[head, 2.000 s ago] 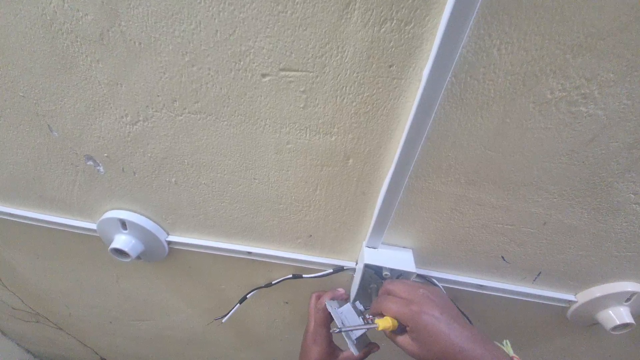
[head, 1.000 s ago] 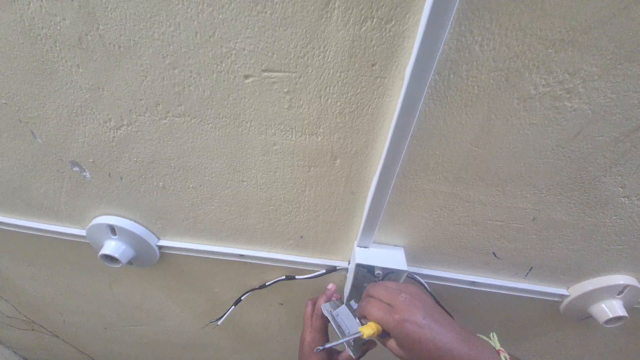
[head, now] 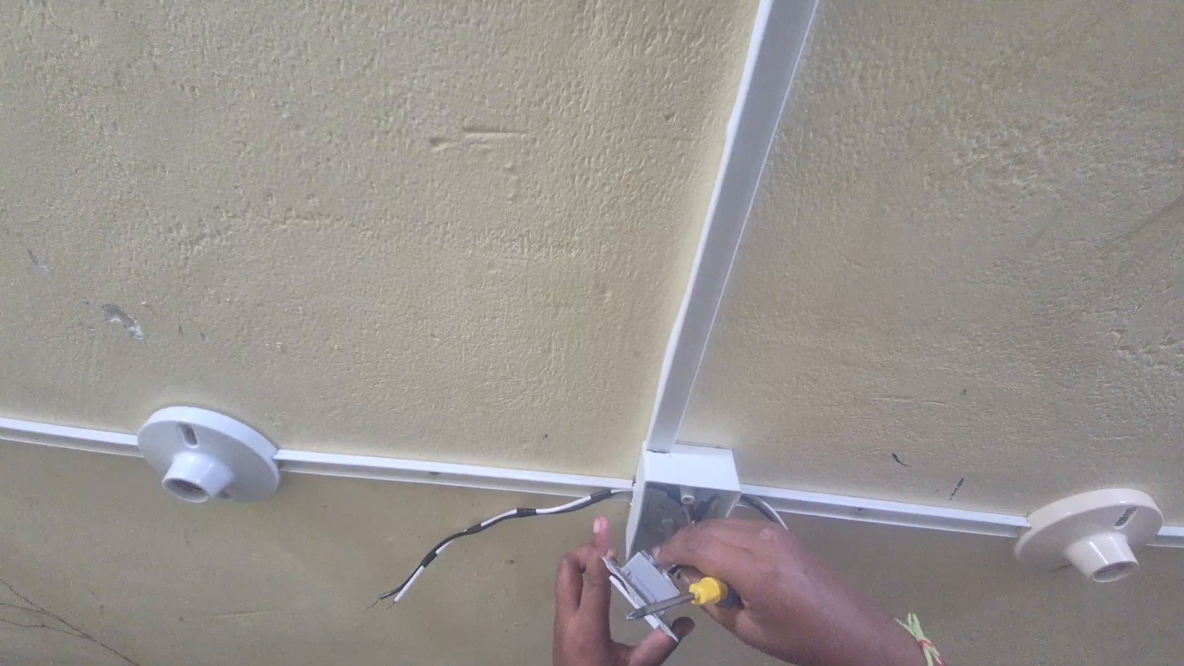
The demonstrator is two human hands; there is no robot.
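A white surface-mounted electrical box [head: 692, 465] is fixed on the wall, its front uncovered. Below it, my left hand [head: 592, 610] holds a grey-white switch or socket module [head: 645, 585] by its plate, thumb and fingers at the edges. My right hand [head: 763, 578] grips a screwdriver [head: 684, 599] with a yellow-collared handle, its shaft pointing left across the module. The right fingertips are at the module's upper side, near the box opening; what they pinch is hidden. A twisted black and white wire pair [head: 481, 524] comes out at the box's left side, its ends loose.
White trunking [head: 731, 222] runs up from the box, and more trunking [head: 370, 465] runs left and right. A white lampholder [head: 209, 455] sits at the left, a cream lampholder [head: 1091, 536] at the right. Another dark and white wire [head: 763, 508] shows right of the box.
The module and screwdriver remain in my hands close below the box. One finger of my left hand now points up, away from the module.
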